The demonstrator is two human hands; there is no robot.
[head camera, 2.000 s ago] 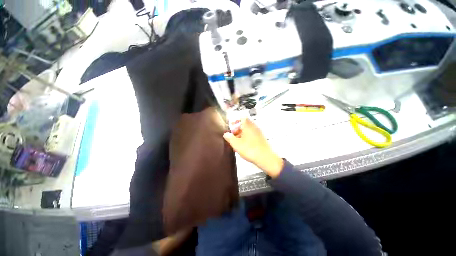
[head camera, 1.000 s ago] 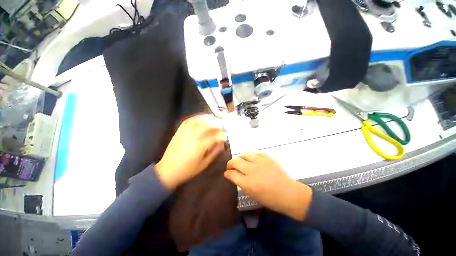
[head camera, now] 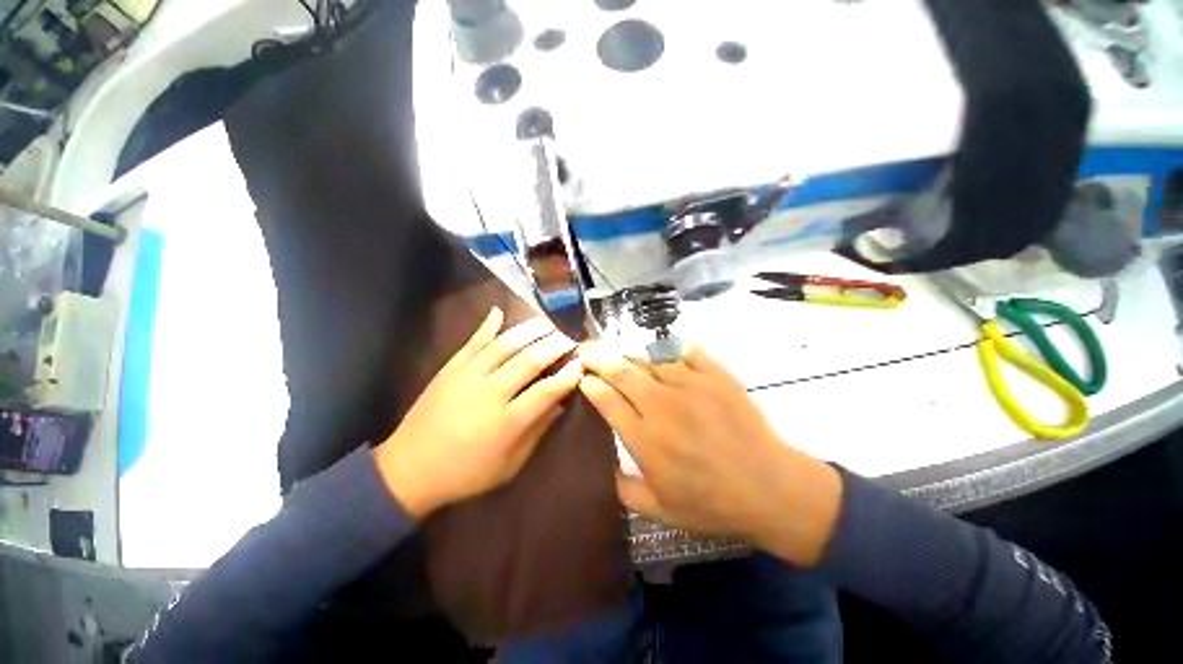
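The black garment piece lies left of the sewing machine and runs back along its head. The brown piece lies on it and hangs over the table's front edge. My left hand is flat on the brown piece, fingers spread, just in front of the needle area. My right hand lies at the cloth's right edge, its fingertips on the edge beside my left fingertips. The presser foot and the seam are hidden at the fingertips.
Thread snips and scissors with green and yellow handles lie on the table to the right. A measuring strip runs along the front edge. A black cloth band wraps the machine arm. A phone is at the far left.
My left hand, earlier bunched at the cloth, now lies flatter on it. My right hand has moved forward to the needle area. The view has moved closer to the machine.
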